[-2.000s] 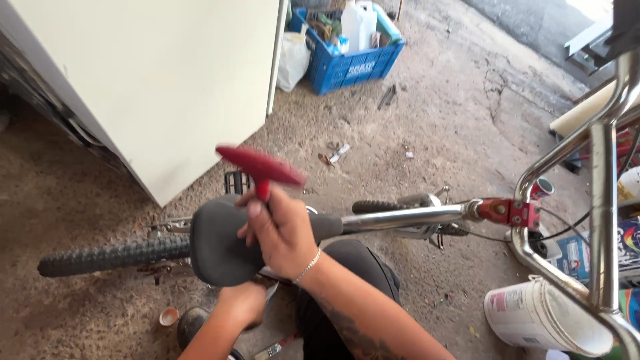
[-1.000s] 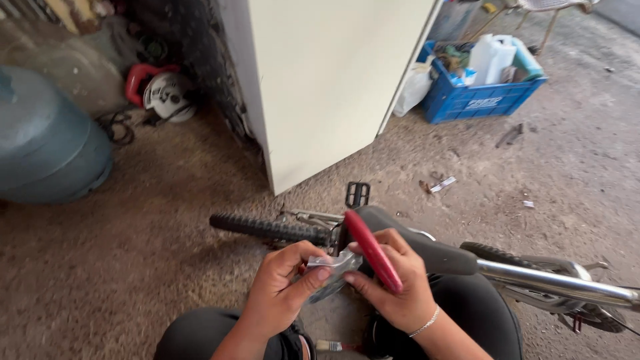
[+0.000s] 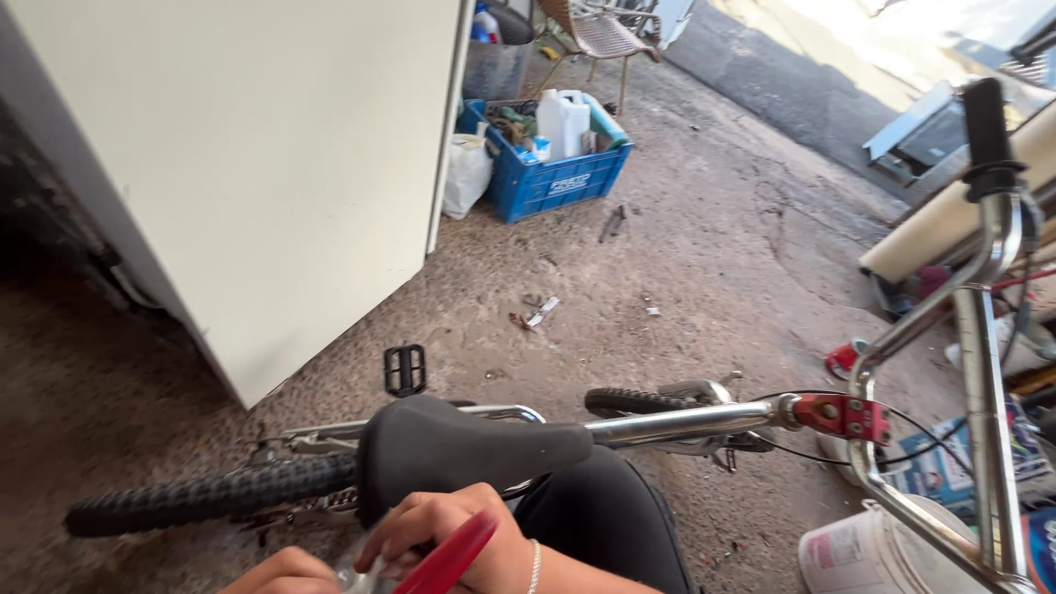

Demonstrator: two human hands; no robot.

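At the bottom edge, my right hand (image 3: pixel 445 532), with a bracelet at its wrist, holds a red flat-topped object (image 3: pixel 452 554), only partly in view. My left hand (image 3: pixel 285 573) is close beside it, mostly cut off by the frame. Between the hands shows a bit of clear plastic (image 3: pixel 353 569); both hands seem to touch it. Just beyond them is the black saddle (image 3: pixel 462 441) of a bicycle with a chrome frame tube (image 3: pixel 681 423), a red stem (image 3: pixel 841 417) and chrome handlebars (image 3: pixel 982 388). The knobby rear tyre (image 3: pixel 214 495) points left.
A large white panel (image 3: pixel 247 165) stands at the upper left. Behind the bicycle are a blue crate (image 3: pixel 561 186) with bottles, a white bag (image 3: pixel 468 173) and a woven chair (image 3: pixel 606 37). A white bucket (image 3: pixel 850 553) and a red can (image 3: pixel 845 360) are at the right.
Two seconds ago my right hand held the red object above the saddle; now both hands are together lower down, with the clear plastic between them. The view has swung right since one second ago.
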